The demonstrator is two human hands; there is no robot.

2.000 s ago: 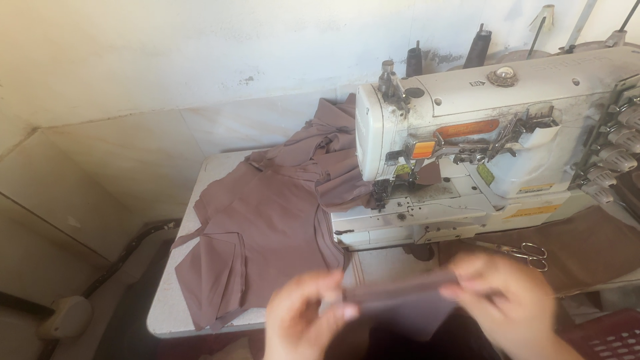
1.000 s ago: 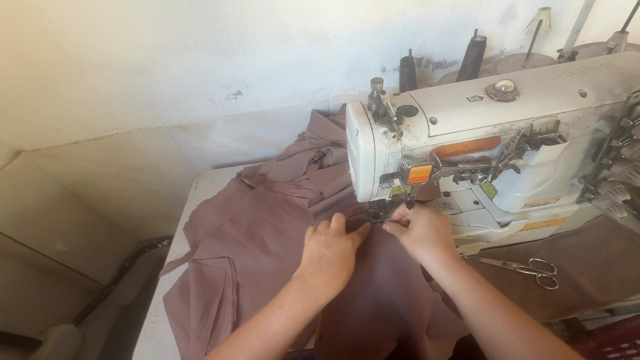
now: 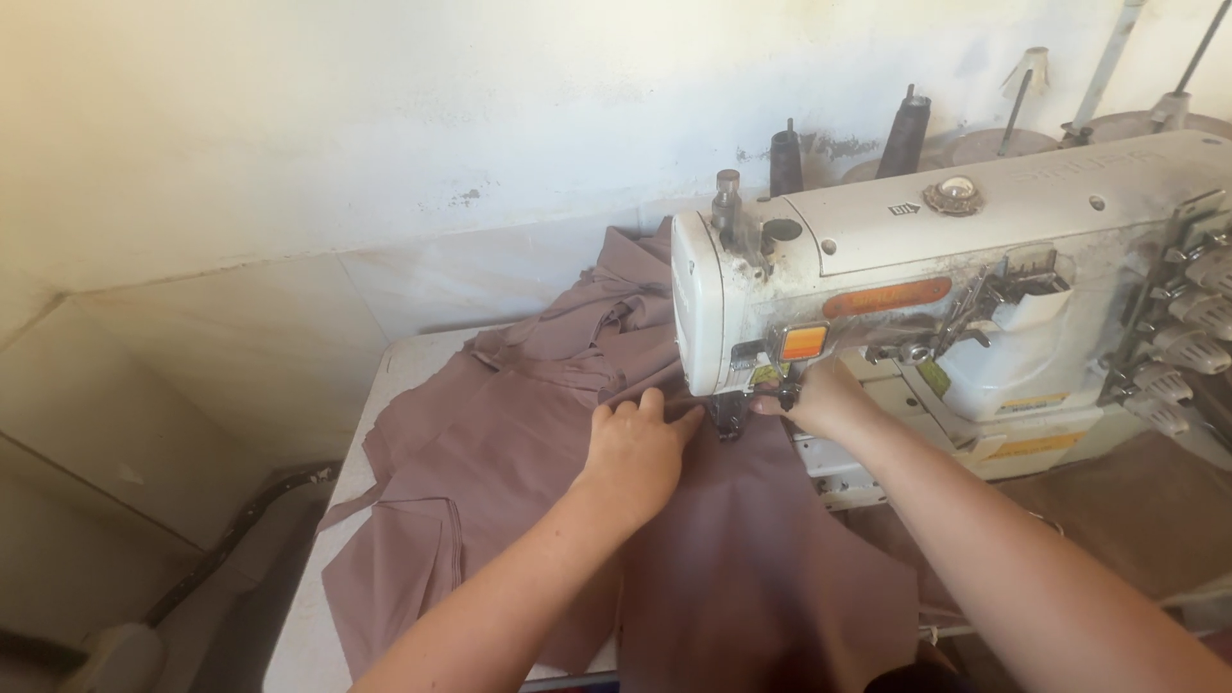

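A white industrial sewing machine (image 3: pixel 914 250) stands at the right, its presser foot (image 3: pixel 729 416) down over mauve fabric (image 3: pixel 731 539). My left hand (image 3: pixel 635 452) lies on that fabric just left of the foot, fingers bent and pressing on it; whether they pinch it cannot be told. Behind the needle area, at the right of the foot, is my right hand (image 3: pixel 818 399); its fingertips are partly hidden by machine parts, so its hold is unclear. More mauve fabric is heaped and spread on the left of the table.
The white table edge (image 3: pixel 318 577) runs down the left. Dark thread cones (image 3: pixel 903 135) stand behind the machine, with tension knobs (image 3: pixel 1189 346) at its right end. Brown cloth (image 3: pixel 1145 500) lies at the lower right. A tiled wall (image 3: pixel 241 318) borders the table.
Two seconds ago both hands held a strip of fabric in front of the machine; now they are at the presser foot. Since one second ago my right hand has reached farther in, and its forearm now covers the scissors' place.
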